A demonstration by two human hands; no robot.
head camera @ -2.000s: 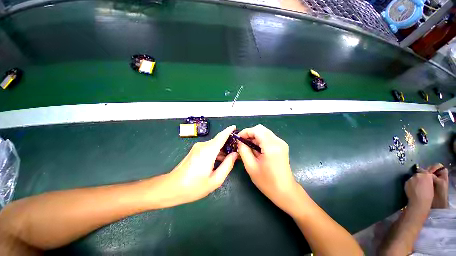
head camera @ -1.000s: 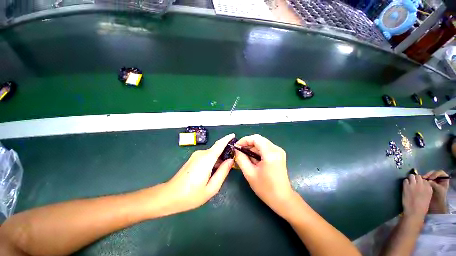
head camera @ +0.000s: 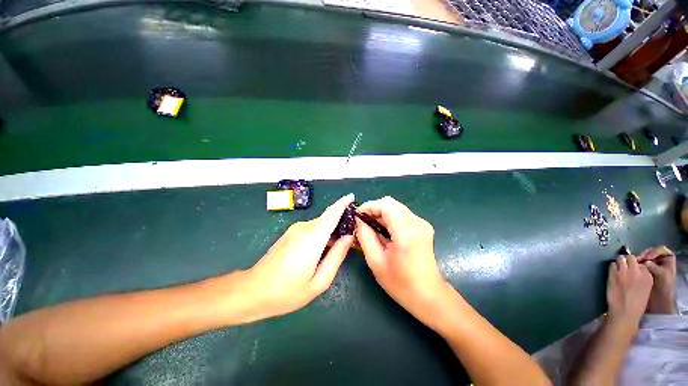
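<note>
My left hand (head camera: 302, 260) is bare and holds a black device unit (head camera: 347, 223) between thumb and fingers above the green worktop. My right hand (head camera: 400, 241) grips dark tweezers (head camera: 373, 225), with their tip at the unit. The fingers hide much of the unit, and a little yellow shows beneath it. A second device unit (head camera: 302, 194) lies on the worktop just left of my hands, near the white strip, with its silver-white, yellow-edged battery (head camera: 280, 200) on its left side.
The white strip (head camera: 226, 175) separates the worktop from the conveyor belt (head camera: 249, 136), which carries spaced units (head camera: 449, 127). At right are a pile of small dark parts (head camera: 598, 225), a paler pile (head camera: 615, 207) and another person's hands (head camera: 632, 283). A clear plastic bag (head camera: 9, 264) lies at left.
The units on the belt have shifted left, and the far-left one is nearly out of view. Both my hands keep their grips, with the tweezers still at the unit. The camera view has shifted slightly.
</note>
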